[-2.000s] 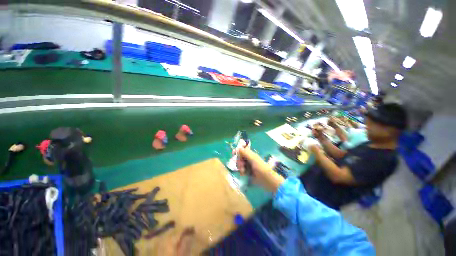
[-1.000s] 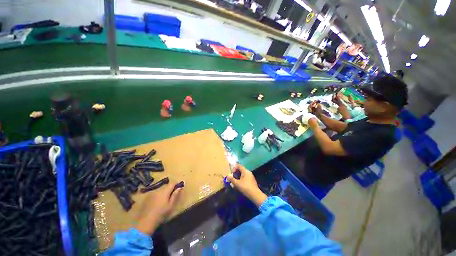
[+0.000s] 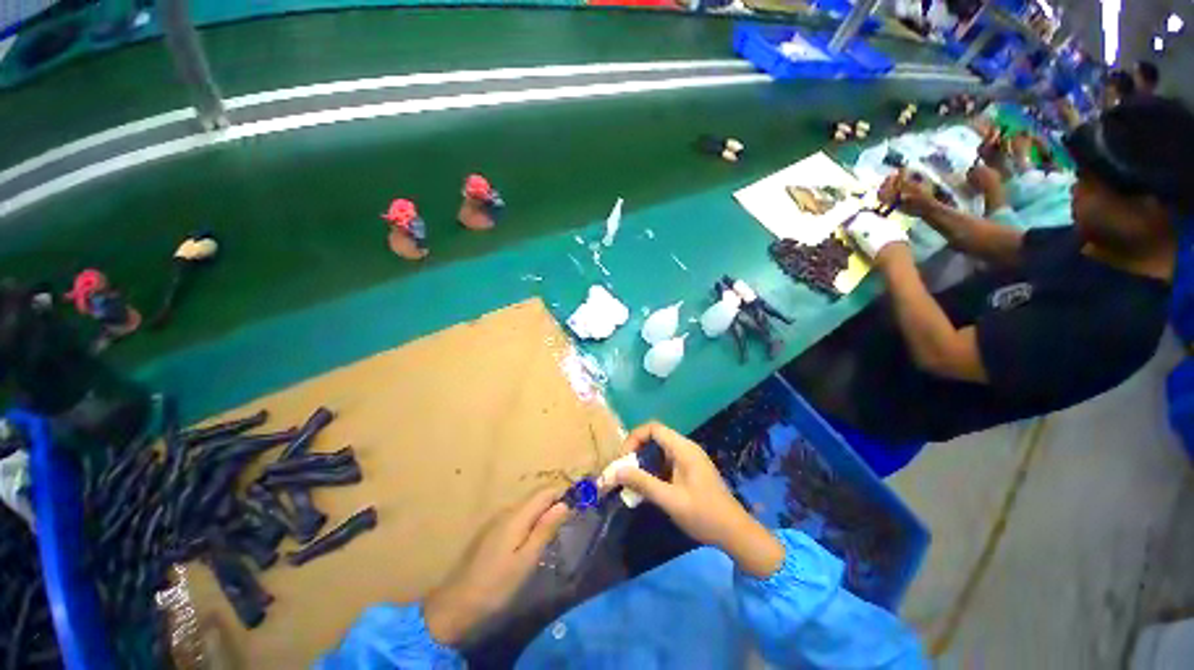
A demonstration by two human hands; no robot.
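Note:
My left hand (image 3: 504, 556) is over the cardboard's right edge, its fingertips closed on a black limb part that is mostly hidden. A bright blue cap (image 3: 584, 493) is right at those fingertips. My right hand (image 3: 694, 495) pinches a small white-and-black piece (image 3: 625, 474) just right of the blue cap; its exact shape is unclear. Loose black limb parts (image 3: 308, 467) lie heaped on the left of the cardboard mat (image 3: 445, 419). More fill the blue tote (image 3: 63, 550) at the left edge.
White squeeze bottles (image 3: 664, 355), a crumpled white wad (image 3: 598, 314) and a white nozzle (image 3: 613, 223) lie beyond the mat. Red-topped figure parts (image 3: 479, 203) stand on the green belt (image 3: 314, 196). A second blue tote (image 3: 864, 511) is low right. A neighbour (image 3: 1034, 308) works at the right.
My left hand has moved right from the mat to the blue cap, beside my right hand. A white piece now shows in my right fingers. The view has tilted down.

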